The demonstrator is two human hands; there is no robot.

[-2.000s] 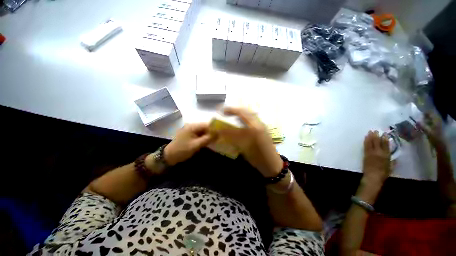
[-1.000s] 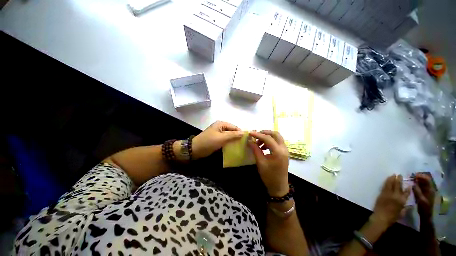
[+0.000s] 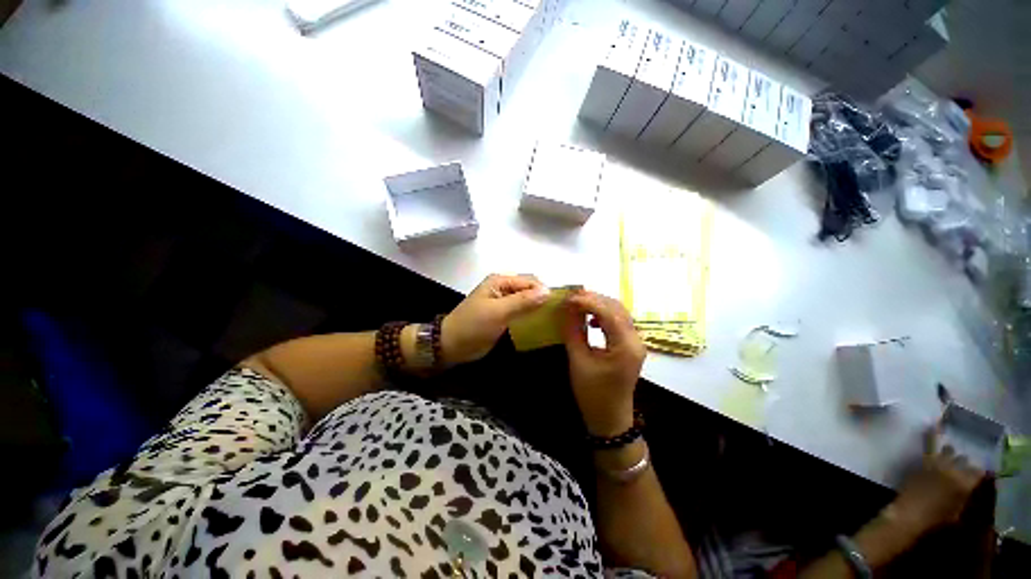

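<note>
A yellow insert (image 3: 537, 323) is held in front of my body at the table's front edge. My left hand (image 3: 493, 317) pinches its upper left part. My right hand (image 3: 605, 345) has its fingers at its upper right corner. An open white box base (image 3: 432, 206) lies on the table beyond my left hand, its inside bare. A closed-looking white box part (image 3: 563, 181) stands to its right. A pile of flat yellow blanks (image 3: 665, 271) with white panels lies right of my hands.
White table (image 3: 271, 136). Rows of retail boxes (image 3: 695, 107) stand behind. Peeled backing strips (image 3: 760, 353) lie right of the pile. Black cables (image 3: 842, 170), clear bags (image 3: 944, 192) and an orange object (image 3: 990, 138) are at right. Another person's hand (image 3: 944, 486) is by an open box (image 3: 972, 435).
The view has swung so the table things sit further right. The yellow insert is now spread flatter and tilted between my hands. A white box now stands near the other person, whose hand moved right.
</note>
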